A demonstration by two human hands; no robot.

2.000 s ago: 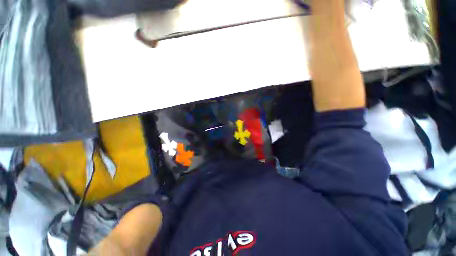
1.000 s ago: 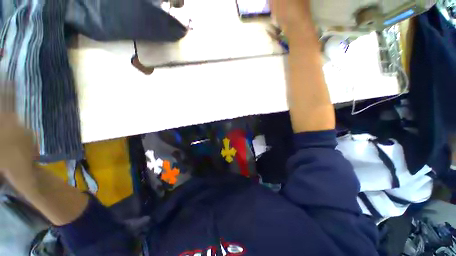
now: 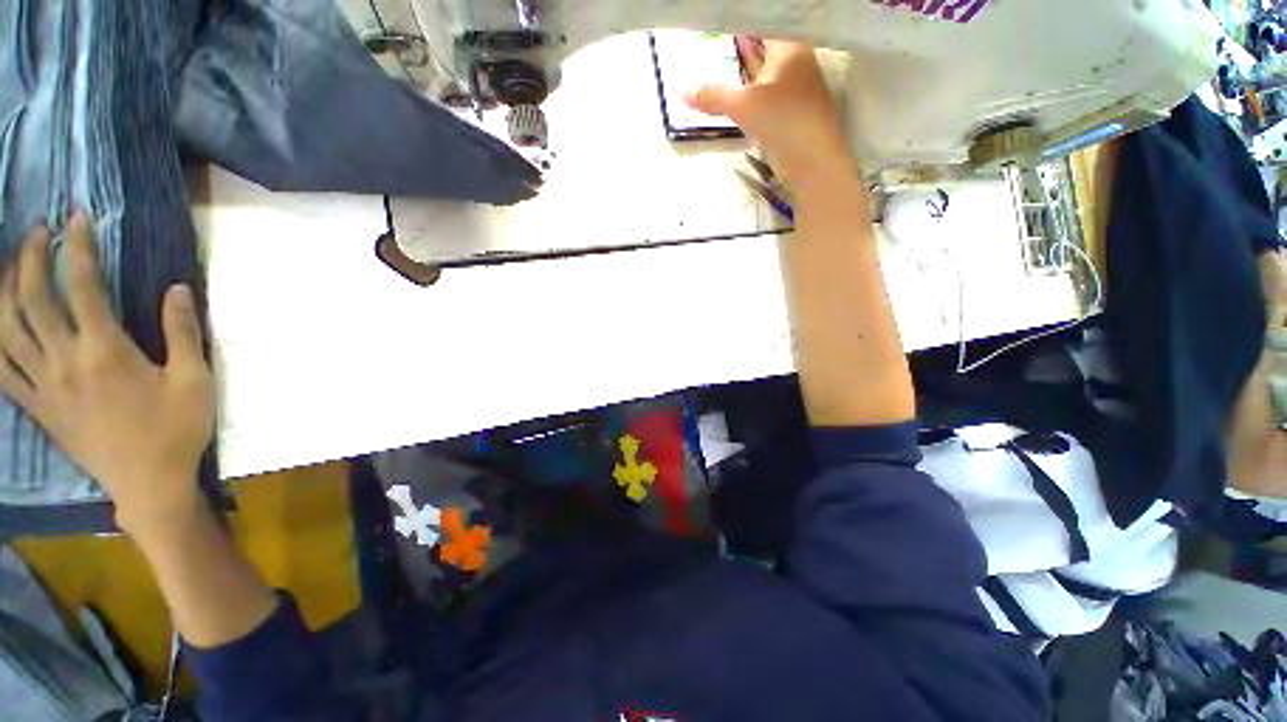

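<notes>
My left hand (image 3: 110, 381) lies palm down on the bundle of grey denim panels (image 3: 85, 127) at the left, with its fingers spread. A dark grey panel (image 3: 325, 120) runs from the bundle, its tapered corner beside the presser foot (image 3: 534, 162). My right hand (image 3: 790, 106) is at the right edge of the phone (image 3: 692, 99), under the machine arm, with a finger or thumb over the screen. Whether it grips the phone is unclear. Slim pointed snips or a pen (image 3: 769, 191) lie beside my right wrist.
The white sewing machine head (image 3: 903, 85) spans the top right. Loose white thread (image 3: 963, 310) and a wire rack (image 3: 1042, 219) are at the table's right. White-and-black pieces (image 3: 988, 494) lie right of my lap. Another person's arm (image 3: 1253, 423) shows at far right. Yellow cloth (image 3: 304, 543) hangs lower left.
My left hand has come up from below onto the bundle and now rests there. My right hand, earlier cut off by the top edge, now shows at the phone. More of the machine is in view.
</notes>
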